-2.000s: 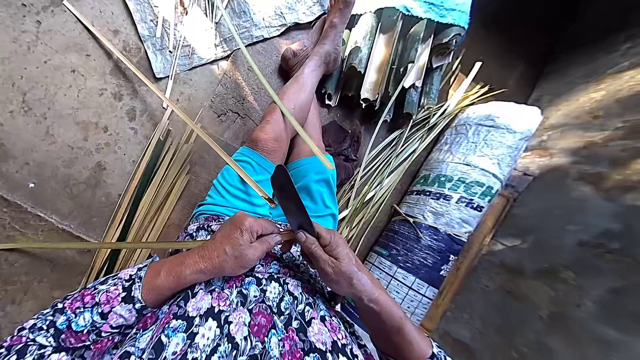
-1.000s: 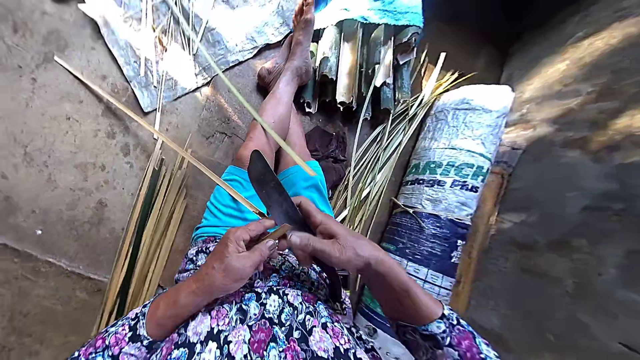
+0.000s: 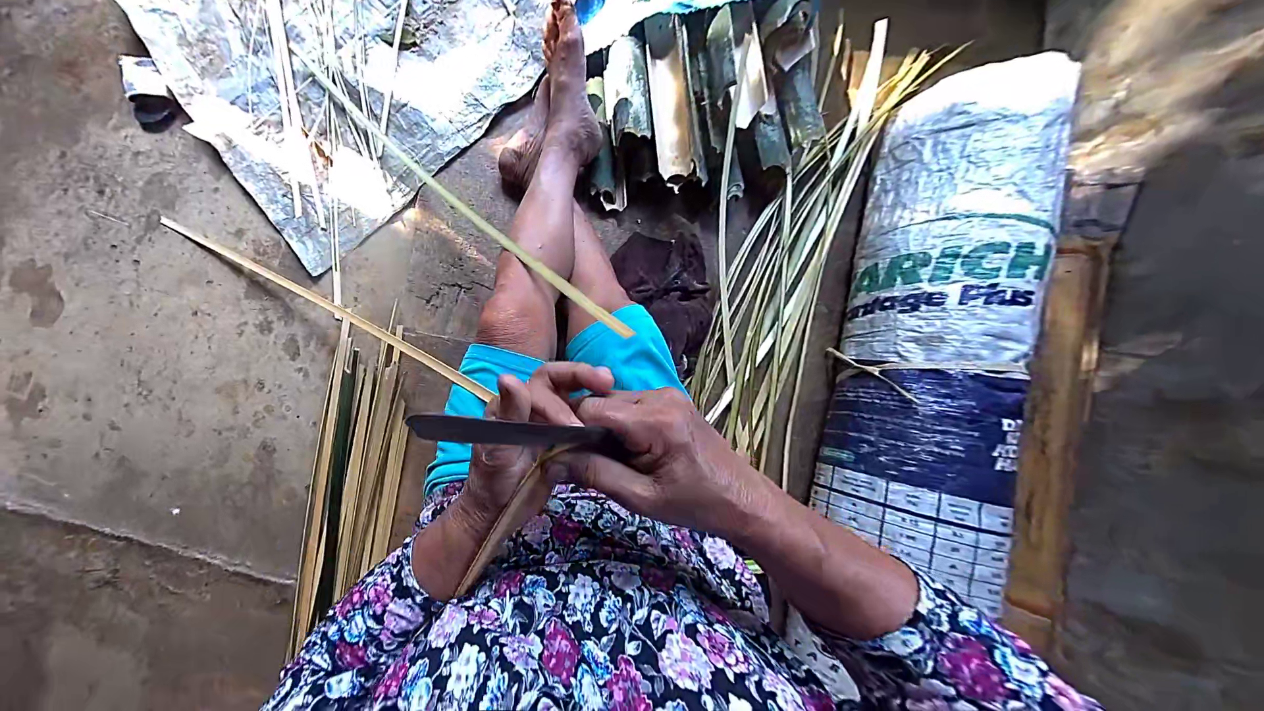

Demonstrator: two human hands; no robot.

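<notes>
My right hand (image 3: 657,449) is closed around a dark-bladed knife (image 3: 494,431), its blade pointing left across my left hand. Below the blade, my left hand (image 3: 513,454) grips a thin bamboo strip (image 3: 506,523) that runs down along my left wrist. The two hands meet above my lap, and the knife's handle is mostly hidden. One pale strip (image 3: 464,209) slants down to the turquoise cloth on my thigh. Another long strip (image 3: 326,304) reaches from the upper left to near my left fingers.
Bamboo strips (image 3: 370,444) lie in a bundle on the floor at left. Thin green strips (image 3: 780,286) are heaped at right beside a printed sack (image 3: 953,296) and a bamboo pole (image 3: 1062,425). Split bamboo pieces (image 3: 674,104) lie beyond my feet, near a silvery sheet (image 3: 425,99).
The knife blade has swung from pointing up and left to lying nearly level, pointing left. The strip in my left hand now shows along my left wrist.
</notes>
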